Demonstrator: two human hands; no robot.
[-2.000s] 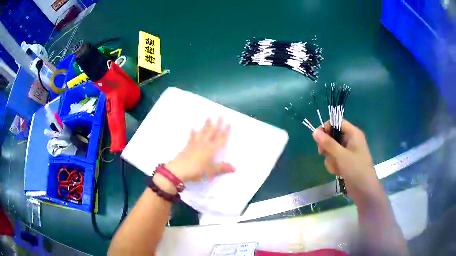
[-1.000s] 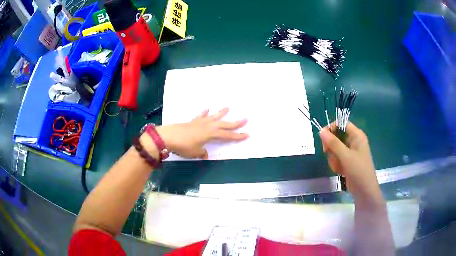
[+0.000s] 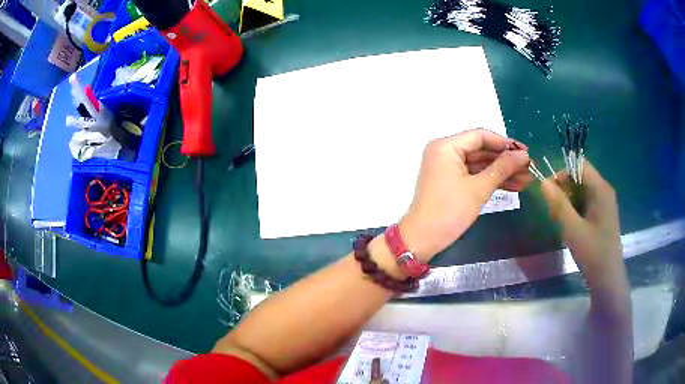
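My right hand (image 3: 582, 199) is closed around a bunch of black wire leads with white sleeves (image 3: 573, 146), their dark ends fanned upward. My left hand (image 3: 477, 180) is beside it, thumb and fingertips pinched at the end of a lead that stands apart from the bunch. The fingers partly hide that lead's tip. A white paper sheet (image 3: 360, 142) lies flat on the green mat, partly under my left hand. A black-and-white pile of wire leads (image 3: 499, 26) lies at the far right of the mat, beyond the paper.
A red heat gun (image 3: 198, 97) lies left of the paper, its black cable curling nearer. A divided blue tray (image 3: 150, 191) holds red rings and white bits. A steel ruler (image 3: 496, 276) lies along the near edge. A yellow sign (image 3: 261, 15) stands at the back. A blue bin (image 3: 668, 37) is far right.
My left hand has lifted off the paper and moved right to the leads in my right hand, its fingertips now pinched. Earlier the paper turned straight under my left hand. The view has shifted.
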